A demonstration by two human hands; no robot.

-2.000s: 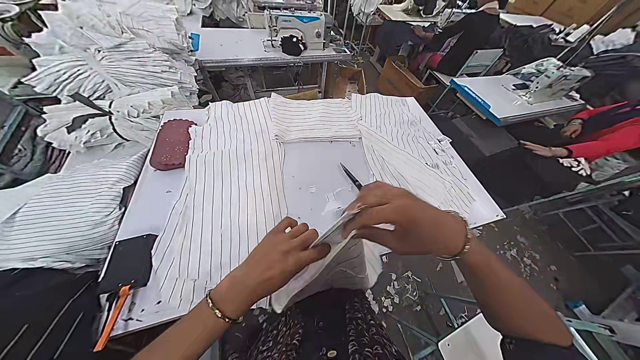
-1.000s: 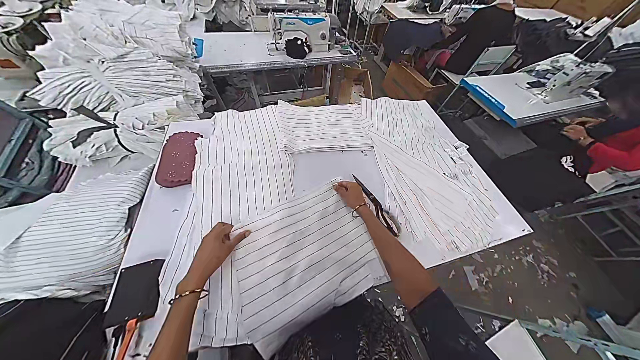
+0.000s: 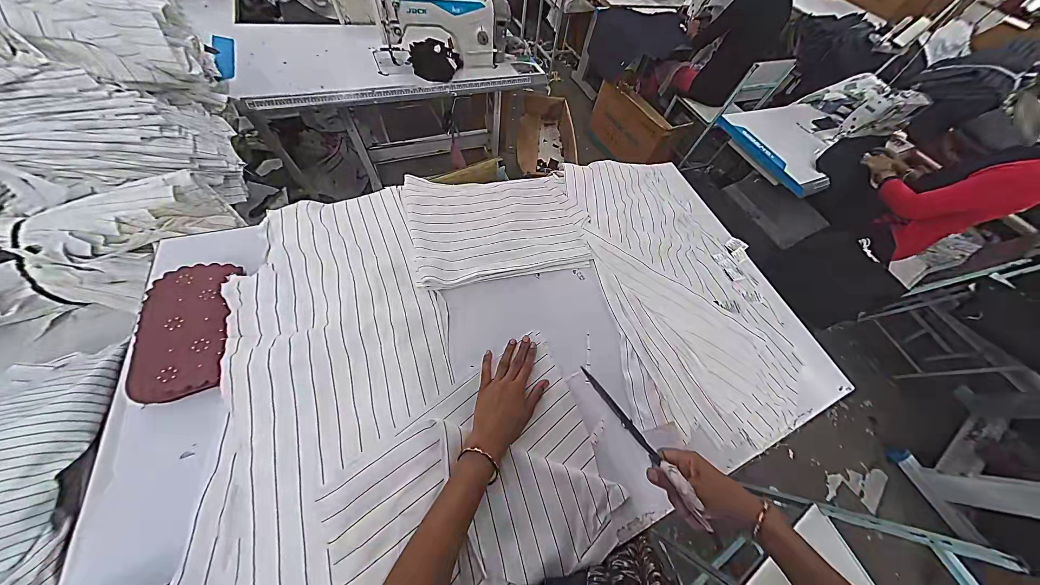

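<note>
My left hand (image 3: 505, 398) lies spread, palm down, on a striped white fabric piece (image 3: 390, 487) near the middle of the white table. To its right, my right hand (image 3: 703, 487) grips the wrapped handles of a pair of scissors (image 3: 621, 414), whose blades look closed and point up and left over the table. Long striped panels (image 3: 341, 309) lie to the left. A folded striped stack (image 3: 496, 227) rests at the far edge, and more striped pieces (image 3: 691, 325) fan out on the right, with small labels on top.
A maroon case (image 3: 183, 333) lies on the table's left side. Piled striped bundles (image 3: 97, 203) stand beyond it. Behind is a sewing machine (image 3: 447, 32) on its own table, with cardboard boxes (image 3: 634, 122) nearby. A co-worker's hands (image 3: 890, 166) are at another machine on the right.
My right hand has let go of the fabric and taken up the scissors, which lay on the table before. My left hand has moved from the fabric's edge onto its surface.
</note>
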